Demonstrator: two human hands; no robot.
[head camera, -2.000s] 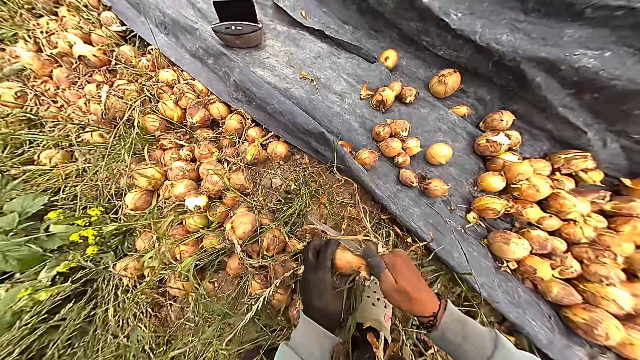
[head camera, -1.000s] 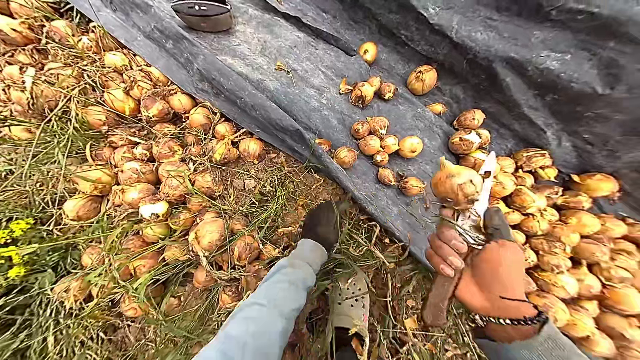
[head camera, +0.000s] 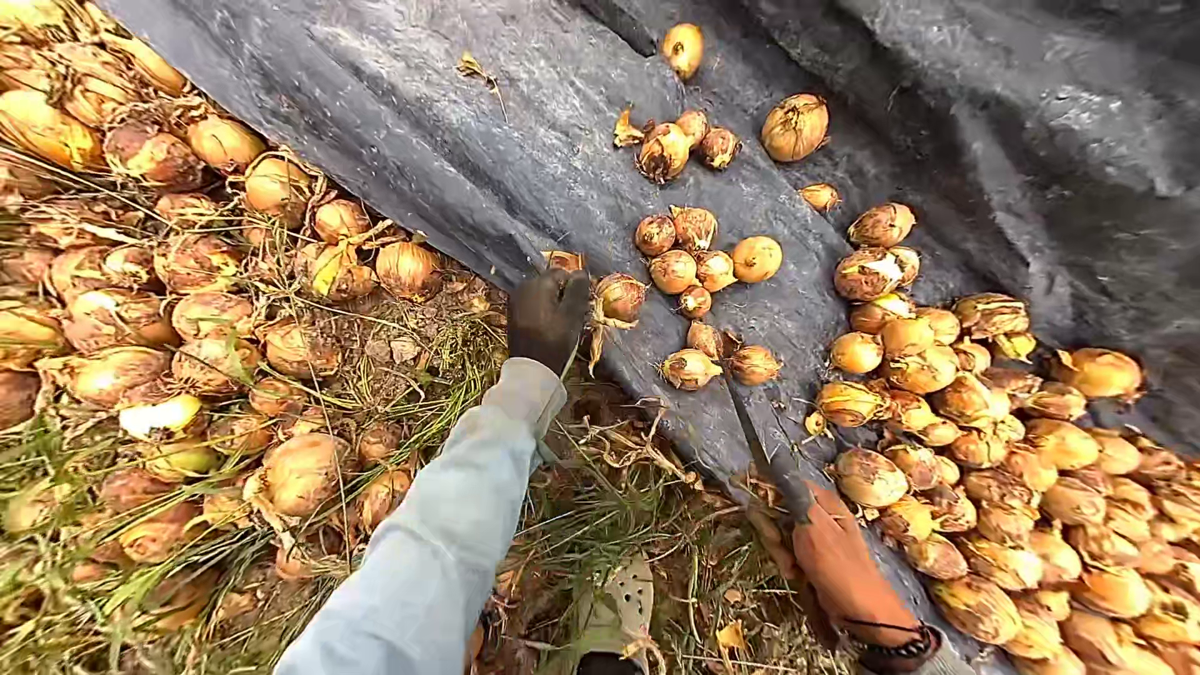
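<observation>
My left hand [head camera: 548, 314], in a dark glove, is at the near edge of the dark tarp [head camera: 450, 159]. One onion [head camera: 562, 261] shows just past its fingers and another, with dry leaves [head camera: 621, 297], lies close to its right; the fingers are partly hidden, so a hold cannot be told. My right hand [head camera: 834, 562], lower right, has dark-covered fingertips and a dark cord at the wrist. It is closed around a knife [head camera: 750, 431], whose narrow blade points up and left over the tarp. Small loose onions [head camera: 694, 253] lie between the hands and the tarp's middle.
A large heap of onions [head camera: 1031, 506] covers the tarp's right side. Many onions with dry tops [head camera: 216, 314] lie on the grassy ground at left. A light perforated shoe [head camera: 628, 600] stands on the soil at bottom centre. Folds of tarp rise at upper right.
The onion at my right hand a second ago is no longer there; the knife remains. My left hand has moved from above the soil to the tarp's edge. The view has shifted.
</observation>
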